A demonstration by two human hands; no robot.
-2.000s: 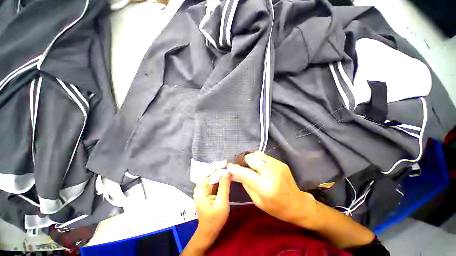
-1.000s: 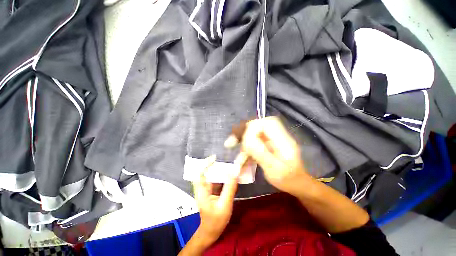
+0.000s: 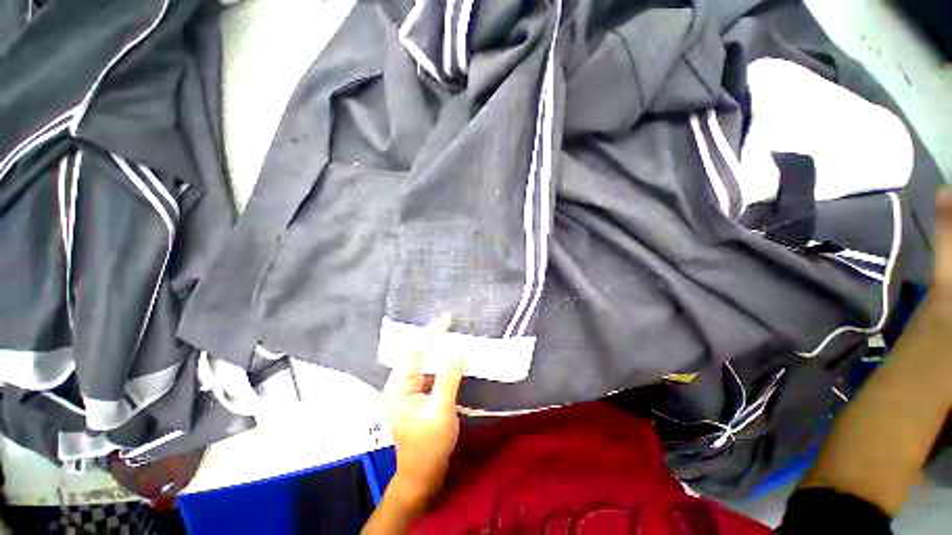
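The grey garment lies spread in front of me, its sleeve pointing towards me and ending in a white cuff band. My left hand pinches the left part of the cuff band between thumb and fingers. My right hand is at the far right edge of the picture, blurred and mostly cut off, away from the garment; its fingers cannot be made out. A needle or thread is too fine to see.
A second grey garment with white trim is heaped at the left. A white panel with a dark tab lies at the right. A blue basket is at the near edge. The white table shows between the garments.
My right hand has left the cuff, moved up, then swung far out to the right. My left hand stays on the cuff band, which now lies flatter and more exposed.
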